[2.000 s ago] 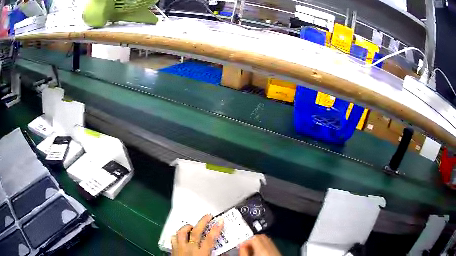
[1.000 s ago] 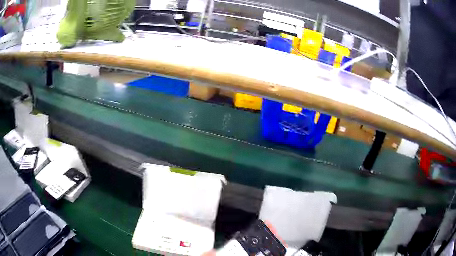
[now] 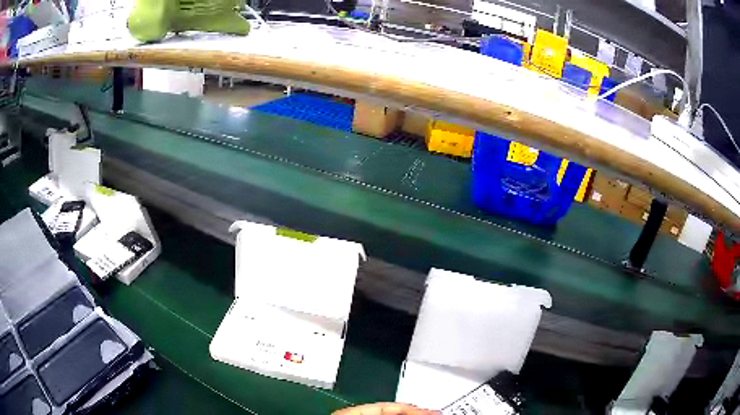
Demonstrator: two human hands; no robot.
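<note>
A hand (image 3: 385, 408) shows only as a sliver at the bottom edge, beside a smartphone (image 3: 485, 397) with white printed film and a black camera end. I cannot tell which hand it is or whether it grips the phone. The phone lies at an open gift box (image 3: 476, 331), partly cut off by the picture's edge. To its left stands another open gift box (image 3: 299, 271) with a green-yellow sticker (image 3: 297, 235) on its lid and a small red mark on its white base. My other hand is out of the picture.
Two boxes with phones (image 3: 122, 254) (image 3: 66, 217) stand at left, another white box behind them. A grey-black phone tray (image 3: 61, 332) is at lower left. More box lids (image 3: 659, 371) stand at right. A wooden-edged shelf (image 3: 341, 85) crosses above the green belt, before a blue bin (image 3: 527, 180).
The hands and phone have left the left-centre box. A phone now shows lower, at the box to the right, with one hand barely visible. The view has also shifted.
</note>
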